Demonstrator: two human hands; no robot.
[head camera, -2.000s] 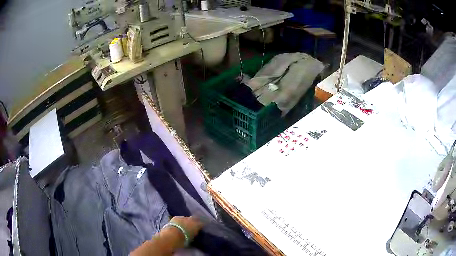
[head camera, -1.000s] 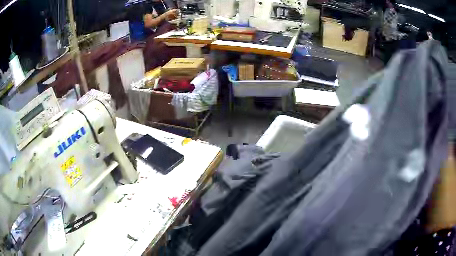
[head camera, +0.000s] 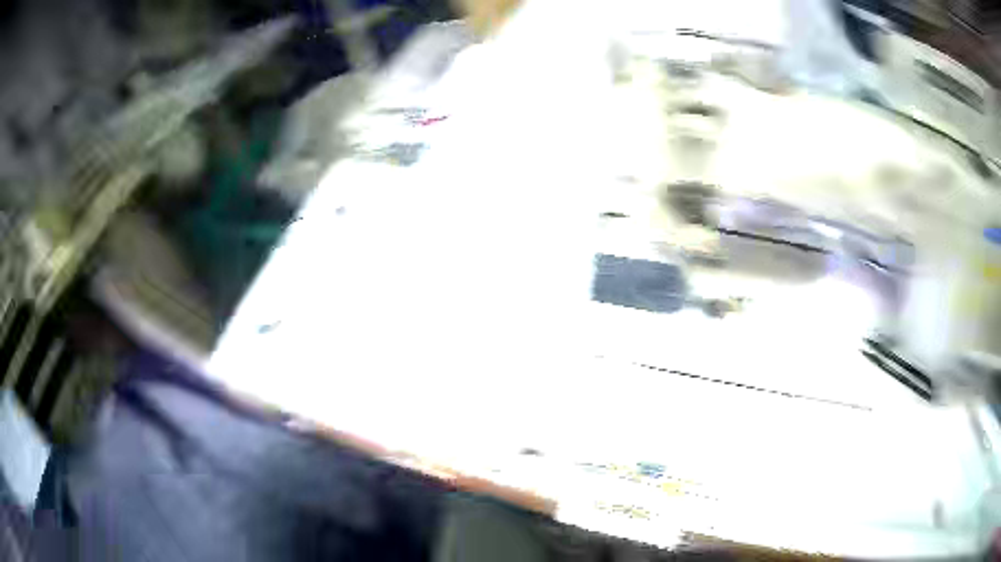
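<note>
The view is badly blurred and overexposed. The white sewing table (head camera: 439, 307) fills the middle. The cream sewing machine (head camera: 812, 143) stands at its upper right, with a dark grey plate (head camera: 639, 282) on the bed below its narrow end. The black thread snips (head camera: 898, 368) lie at the right of the bed. Blurred blue-grey garments (head camera: 209, 472) hang below the table's left front edge. Neither of my hands can be made out; a small skin-toned patch at the top edge is unclear.
The green crate (head camera: 236, 209) is blurred beyond the table's left side. A pale cloth heap (head camera: 324, 121) is at the upper left. The table's wooden front edge (head camera: 439, 472) runs across the lower part.
The view has swung from the machine's right side back over the table. The grey garment raised at the right one second ago is no longer seen there.
</note>
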